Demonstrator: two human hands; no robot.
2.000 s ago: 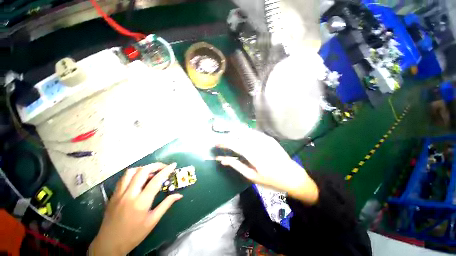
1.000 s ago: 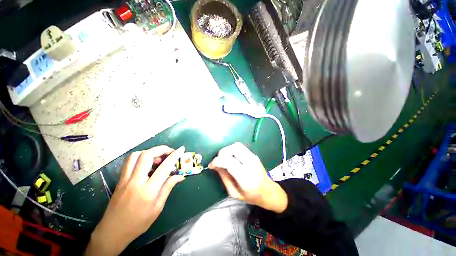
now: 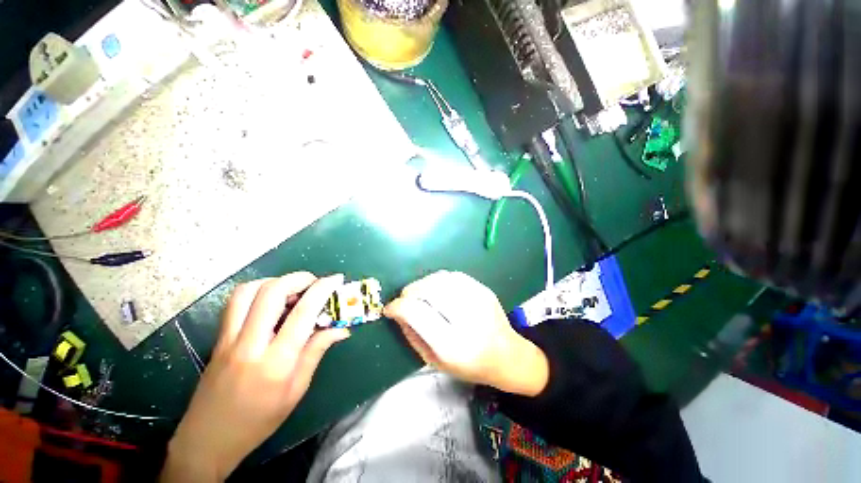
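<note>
A small circuit board (image 3: 353, 302) with yellow and pale parts is held low over the green mat. My left hand (image 3: 267, 344) grips its left end between thumb and fingers. My right hand (image 3: 458, 325) is at the board's right edge with its fingertips pinched together. Whether a tiny part is between those fingertips is too small to tell. The board's left end is hidden by my left fingers.
A speckled pale board (image 3: 217, 170) carries red and black clips. A power strip (image 3: 104, 71), tan tub (image 3: 395, 33), white cord (image 3: 543, 222) and green-handled tool (image 3: 505, 203) lie beyond. The lamp (image 3: 779, 141) blocks the upper right. A blue-edged tray (image 3: 614, 297) is right.
My right hand has come in from the upper right to the circuit board's right edge. My left hand still holds the board. The view has shifted, and the lamp shows further right.
</note>
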